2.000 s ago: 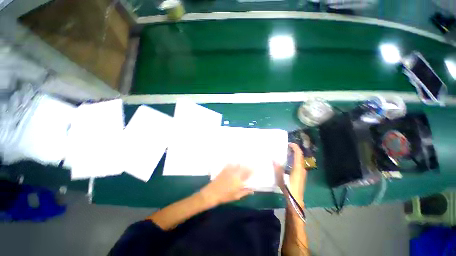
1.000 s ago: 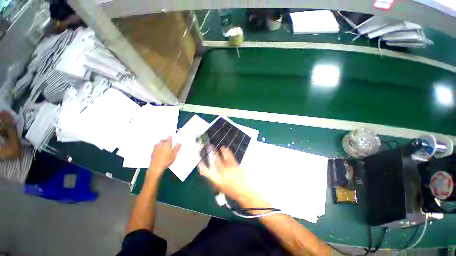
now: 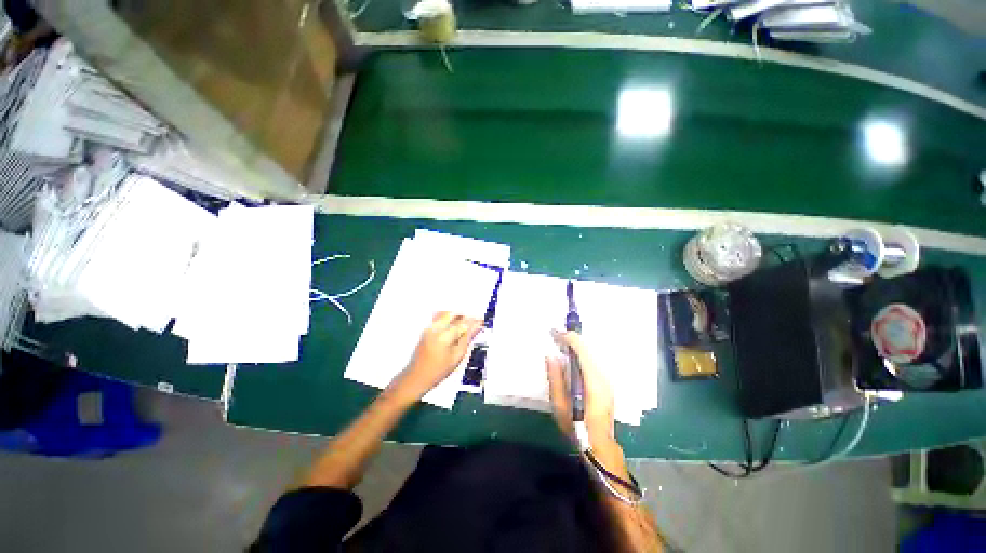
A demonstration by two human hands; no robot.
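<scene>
White-backed solar panels (image 3: 416, 292) lie in front of me, overlapping, with a narrow dark strip of cells (image 3: 474, 365) showing between them. My left hand (image 3: 445, 344) has its fingers curled on the right edge of the left panel, at the dark strip. More white panels (image 3: 524, 356) lie to the right in a stack. My right hand (image 3: 578, 383) is closed around a dark soldering iron (image 3: 574, 322), held over this right stack with its tip pointing away from me. The cord loops by my right wrist. Whether the tip touches a panel is unclear.
White panels (image 3: 254, 286) with loose wires (image 3: 344, 290) lie at left. Right of the work are the stand with a yellow pad (image 3: 695, 362), a black box (image 3: 773, 340), a fan (image 3: 897, 332), a clear round dish (image 3: 722, 254) and spools (image 3: 862, 251). The green conveyor (image 3: 487, 135) runs behind.
My right hand has moved right from the dark-faced panel and now holds the iron. That panel's dark face is mostly out of sight. My left hand has moved right to the panel edge.
</scene>
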